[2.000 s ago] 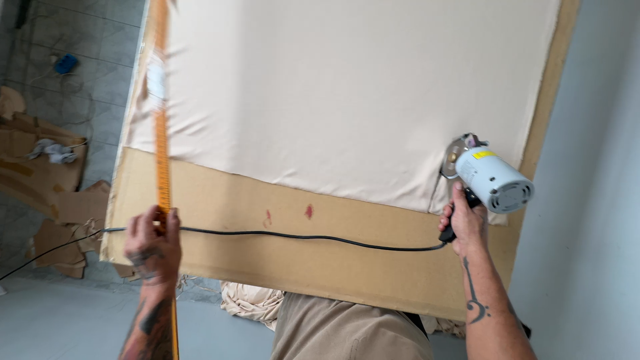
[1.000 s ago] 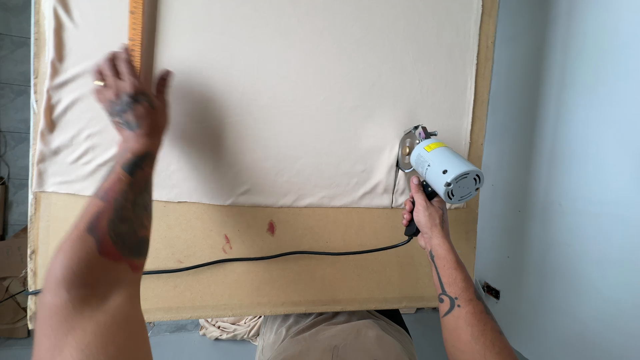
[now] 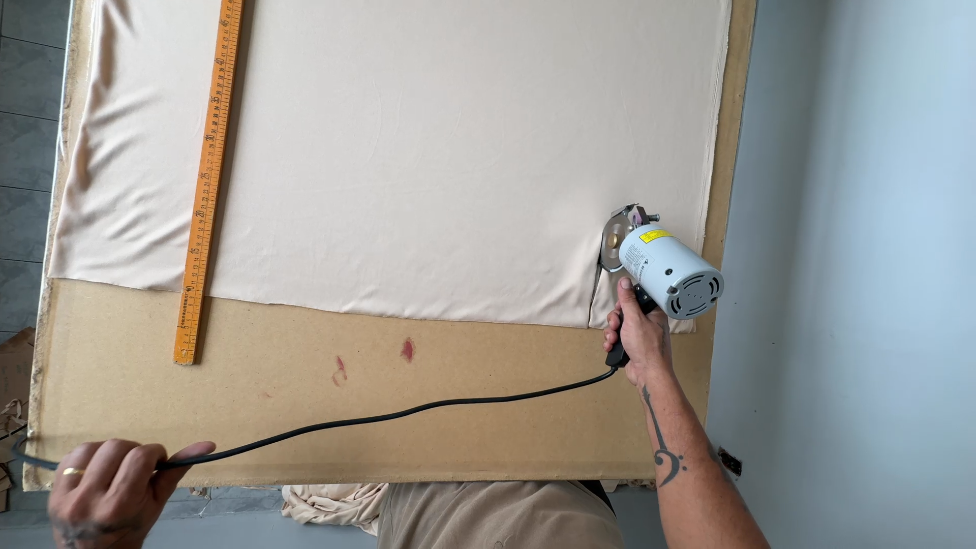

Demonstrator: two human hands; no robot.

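My right hand (image 3: pixel 642 335) grips the black handle of an electric rotary fabric cutter (image 3: pixel 671 271), whose round blade sits in the beige fabric (image 3: pixel 427 168) near its lower right corner. A short slit runs from the fabric's lower edge up to the blade. My left hand (image 3: pixel 114 488), with a ring on one finger, holds the black power cord (image 3: pixel 396 414) at the table's lower left corner. An orange measuring ruler (image 3: pixel 206 191) lies lengthwise over the fabric's left part, its near end on the bare board.
The fabric lies on a brown board-topped table (image 3: pixel 488 450) with red marks. A pale wall (image 3: pixel 862 267) stands close on the right. Bunched fabric (image 3: pixel 335 505) is below the near edge. Cardboard scraps (image 3: pixel 17 374) lie on the tiled floor at left.
My left hand has let go of the orange ruler, which now lies on the fabric, and has come down to the cord. My right hand still holds the cutter at the slit.
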